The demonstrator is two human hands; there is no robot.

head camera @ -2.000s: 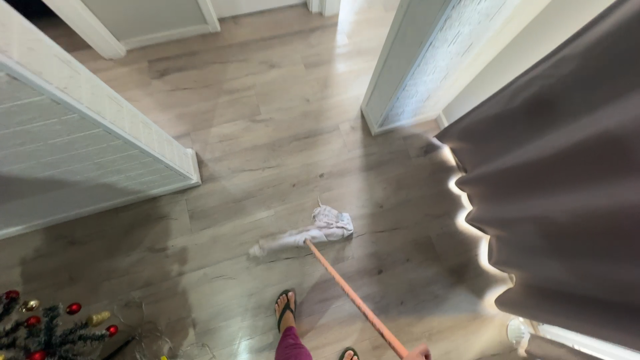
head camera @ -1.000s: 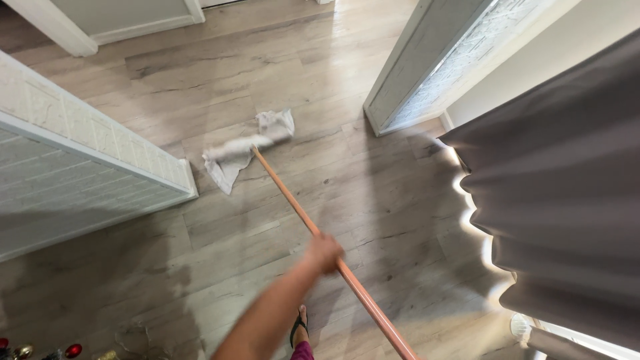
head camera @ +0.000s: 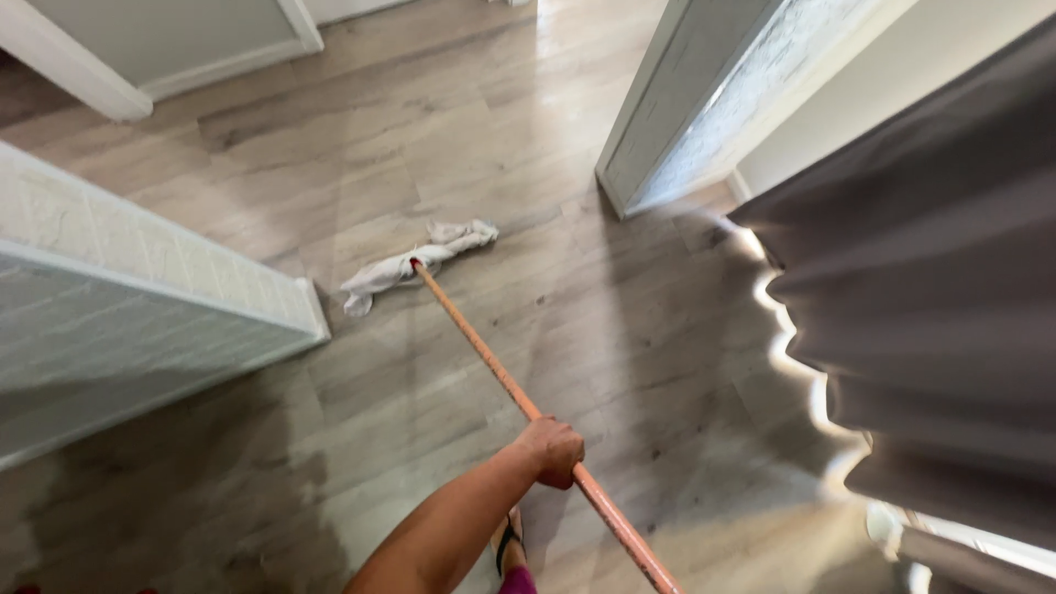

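My left hand [head camera: 554, 450] is closed around the middle of an orange mop pole [head camera: 483, 351], low in the centre of the head view. The pole slants from the bottom edge up and left to a mop head wrapped in a twisted white cloth [head camera: 388, 274], which lies on the wood-look floor [head camera: 462, 396]. A red fitting shows where pole and cloth meet. My right hand is out of the frame; the lower end of the pole runs off the bottom edge.
A white textured wall end [head camera: 309, 309] stands left of the cloth, and a wall column [head camera: 631, 177] stands at the upper right. A dark curtain [head camera: 924, 289] hangs along the right side. My foot in a black flip-flop [head camera: 510, 540] is below my forearm.
My left hand and forearm have come into view on the pole since the first frame. The cloth-wrapped mop head has moved farther from my feet since then, and was spread wider a second ago.
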